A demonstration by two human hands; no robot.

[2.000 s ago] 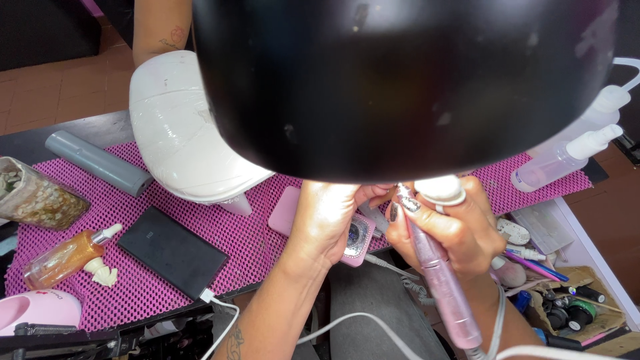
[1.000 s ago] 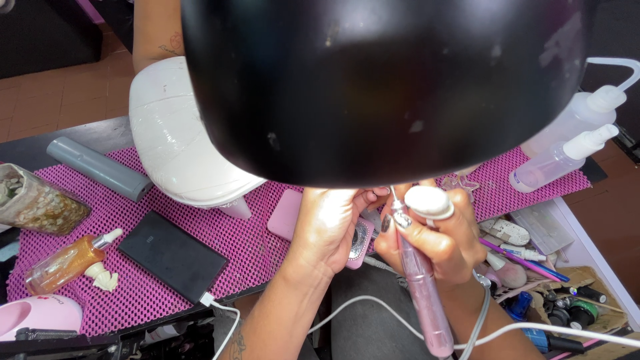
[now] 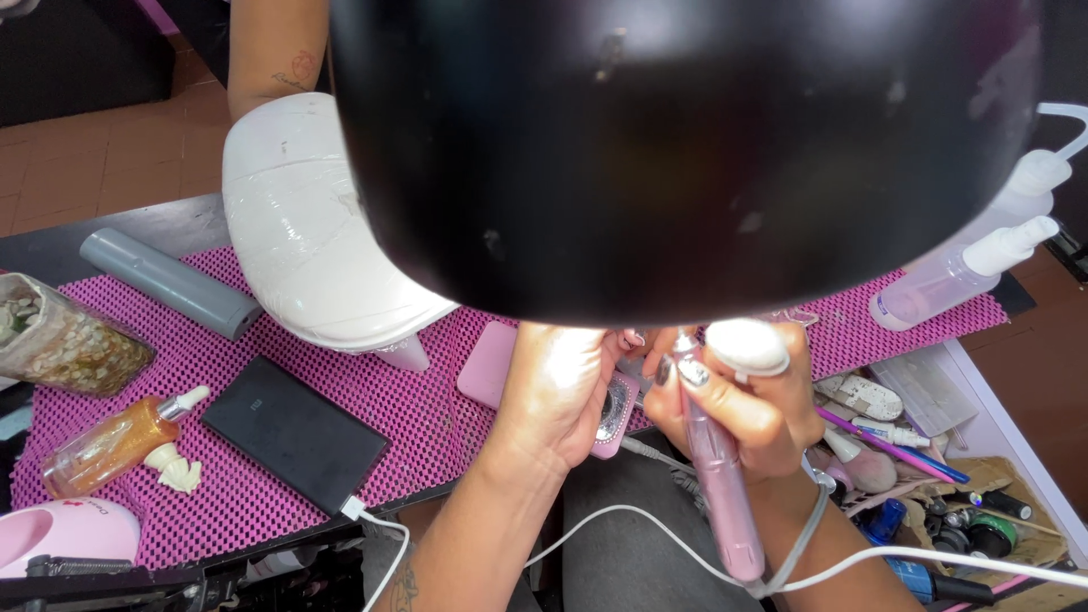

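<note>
My right hand (image 3: 752, 399) grips a pink electric nail drill (image 3: 718, 476), its metal tip pointing up beside another person's fingertips. A white round pad (image 3: 748, 347) sits on that hand, perhaps on a ring. My left hand (image 3: 561, 382) is at the left of the drill tip, its fingers curled around the other person's finger (image 3: 631, 338), mostly hidden under a black lamp hood (image 3: 680, 153). Below the hands lies a pink device with a glittery dial (image 3: 614, 416). The other person's forearm (image 3: 276, 51) reaches in behind a white nail lamp (image 3: 314, 229).
On the pink mesh mat (image 3: 442, 433) lie a black power bank (image 3: 296, 433), an amber dropper bottle (image 3: 110, 450), a grey cylinder (image 3: 170, 280) and a stone-filled jar (image 3: 76, 340). Spray bottles (image 3: 960, 276) stand right, above an open drawer (image 3: 1011, 425) of polishes. A white cable (image 3: 918, 552) crosses the lap.
The drill and my right hand have shifted a little to the left since the oldest frame, and the drill stands more upright. My left hand stays in about the same place.
</note>
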